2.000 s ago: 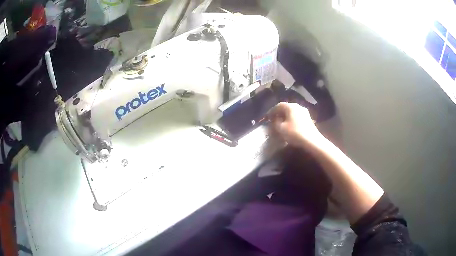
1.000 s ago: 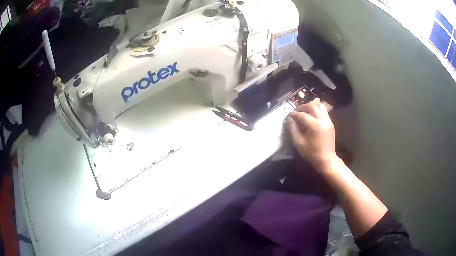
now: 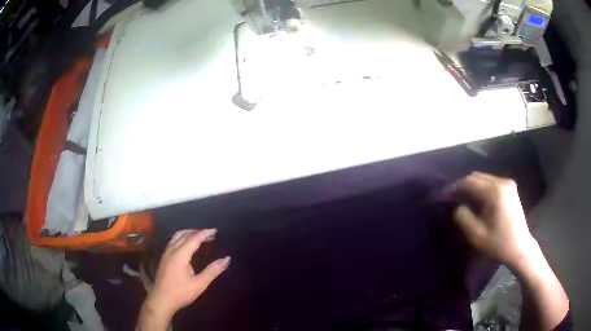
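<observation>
A large dark purple fabric panel [image 3: 337, 252] lies below the table's front edge, in front of me. My right hand [image 3: 486, 207] is at its right part, fingers bent, pinching the cloth near its upper right. My left hand [image 3: 188, 268] is over the panel's left side, thumb and fingers apart, holding nothing. The presser foot and needle area [image 3: 275, 19] of the sewing machine is at the top, cut off by the picture's edge. No cloth lies under it.
The white table [image 3: 194, 149] spans the upper middle. An orange basket [image 3: 42, 174] with white pieces [image 3: 68, 181] stands at its left. Red and black snips [image 3: 457, 72] and a black tray [image 3: 502, 64] lie at the right, near the control panel [image 3: 535, 21]. A wall is at far right.
The view has swung down and left. My right hand has left the tray area at the table's right end and come down to the purple cloth. My left hand and the basket have come into view.
</observation>
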